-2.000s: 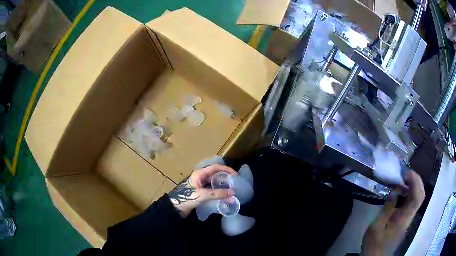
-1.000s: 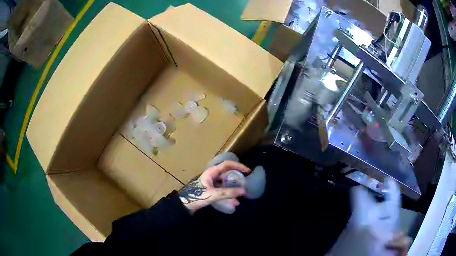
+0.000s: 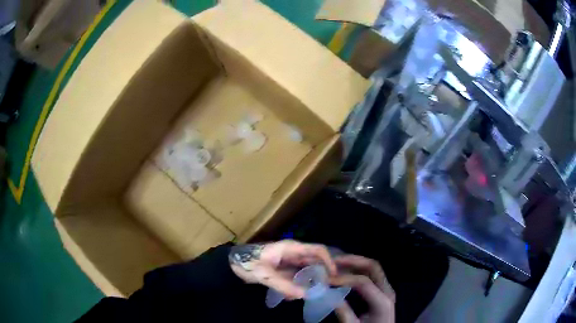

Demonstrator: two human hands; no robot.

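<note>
My left hand [image 3: 284,265], with a tattooed wrist, holds a frosted white fan blade [image 3: 319,296] in front of my dark clothing at the lower middle. My right hand [image 3: 366,287] is beside it, its fingers at the right side of the same blade. Both hands are blurred, and whether more than one blade is held is hard to tell. The open carton [image 3: 170,82] stands to the left with several loose blades [image 3: 196,158] on its bottom. The press fixture [image 3: 474,211] is to the right of the carton, with neither hand at it.
Another carton [image 3: 350,11] with a whitish mass inside is behind the press. A brown carton [image 3: 57,28] stands at the upper left on the green floor with yellow lines [image 3: 47,113]. A white surface edge [image 3: 549,284] is at the lower right.
My right hand has moved left from the front of the press to my left hand. My left hand has moved slightly down and right. The view has shifted a little.
</note>
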